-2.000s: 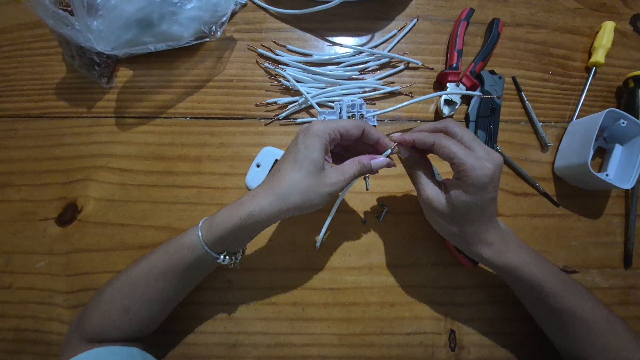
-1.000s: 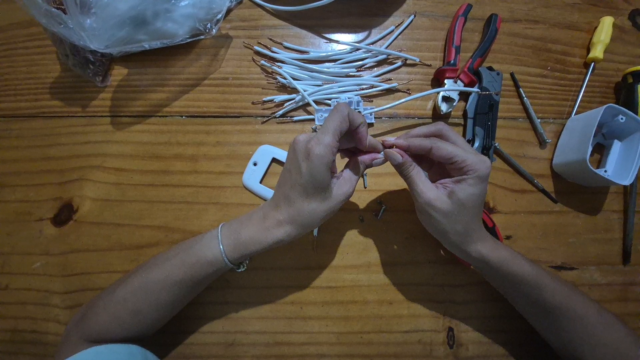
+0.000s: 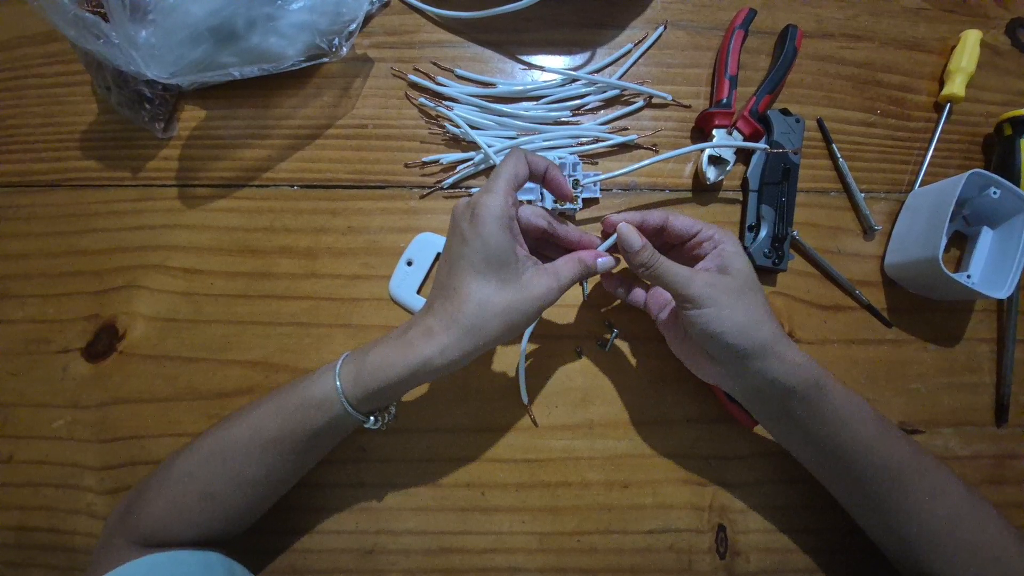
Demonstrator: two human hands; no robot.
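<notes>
A short white insulated wire is held near one end between the fingertips of my left hand and my right hand. Its other end, with bare copper, hangs below my left hand. Just beyond my fingers lies a white electrical socket module with a white wire running from it to the right. My left hand partly hides the module. A white cover plate with an opening lies left of my left hand, partly covered. Small screws are on the wood between my wrists.
Behind the module lies a pile of white wires with stripped copper ends. To the right are red-and-black pliers, a grey folding tool, a yellow-handled screwdriver and a white plastic box. A clear plastic bag sits at upper left.
My fingertips have shifted along the wire, and a white stretch of it now shows between them. The hanging wire end, mostly hidden one second ago, shows again below my left hand.
</notes>
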